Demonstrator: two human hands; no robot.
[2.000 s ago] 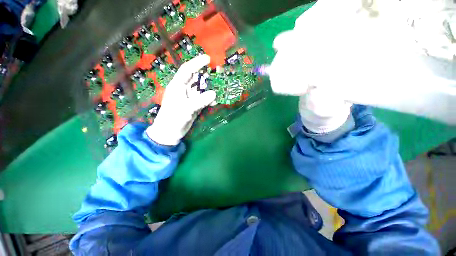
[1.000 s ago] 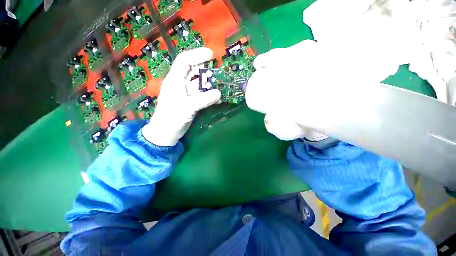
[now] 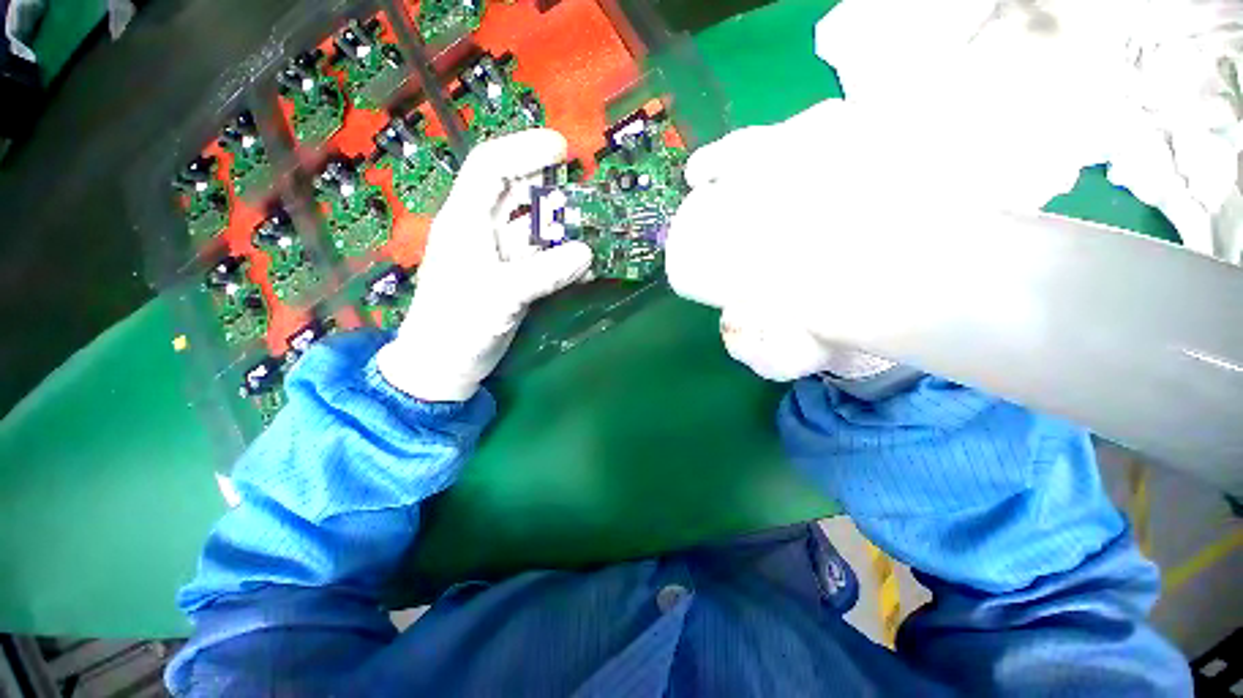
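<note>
My left hand [image 3: 477, 273], in a white glove, grips a green circuit board [image 3: 627, 225] by the black and white connector [image 3: 552, 216] at its left edge. The board is over the right end of the tray. My right hand [image 3: 777, 232], also white-gloved, is shut around a long, translucent white dispensing syringe [image 3: 1091, 314] that extends to the right edge. A small purple tip [image 3: 664, 235] shows between the right glove and the board's right part. The glove hides most of the nozzle, and glare blurs the glove into the barrel.
A clear compartment tray [image 3: 280, 164] with rows of green boards and red-orange patches lies at the upper left, on the green mat [image 3: 614, 436] and a dark surface [image 3: 68, 205]. Crumpled white wipes [image 3: 1172, 109] lie at the upper right.
My right hand and the syringe have moved left and down, bringing the purple tip onto the board. The barrel now slants down to the right. My left hand keeps its grip.
</note>
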